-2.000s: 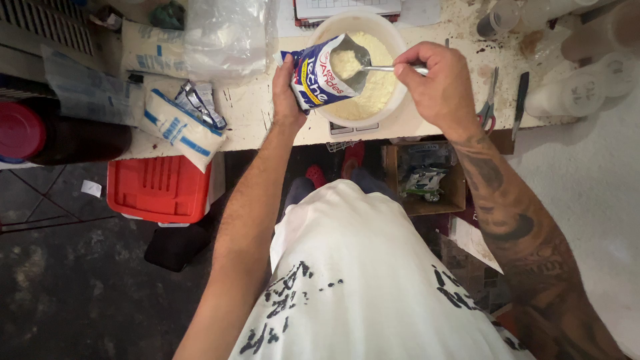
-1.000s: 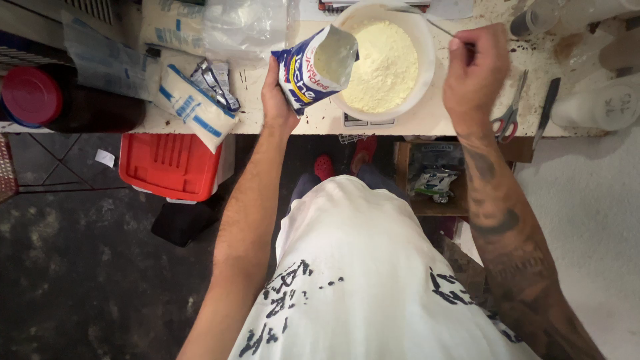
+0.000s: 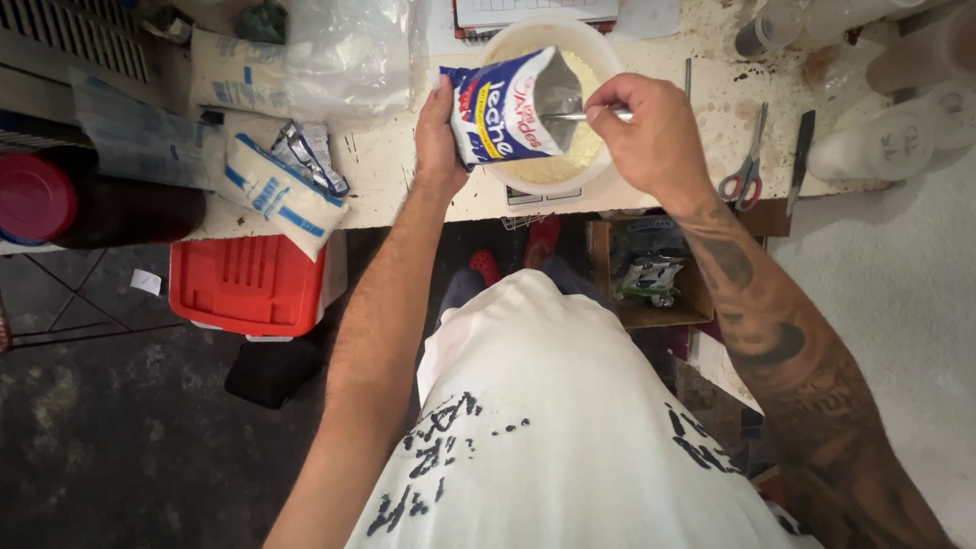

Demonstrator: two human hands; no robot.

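My left hand [image 3: 442,136] grips the closed end of a blue and white milk powder bag [image 3: 499,110], whose cut mouth faces right. With its thumb and fingers, my right hand [image 3: 648,126] holds the handle of a metal spoon [image 3: 576,117]; the spoon's head is hidden inside the bag. Below the bag, a round white plastic bowl [image 3: 496,53] contains pale yellow powder [image 3: 583,149]. The bowl rests on a kitchen scale [image 3: 543,197] at the table's front edge, partly hidden.
Scissors [image 3: 746,171] and a black-handled knife [image 3: 801,156] lie right of the bowl, near plastic containers [image 3: 892,145]. To the left are a white and blue packet [image 3: 282,194], a crumpled wrapper [image 3: 311,156] and a red-lidded jar [image 3: 34,197]. A red-lidded bin [image 3: 248,286] stands below.
One second ago the spoon was over the bowl's far right rim, outside the bag. My right hand has moved left and the spoon now reaches into the bag's mouth.
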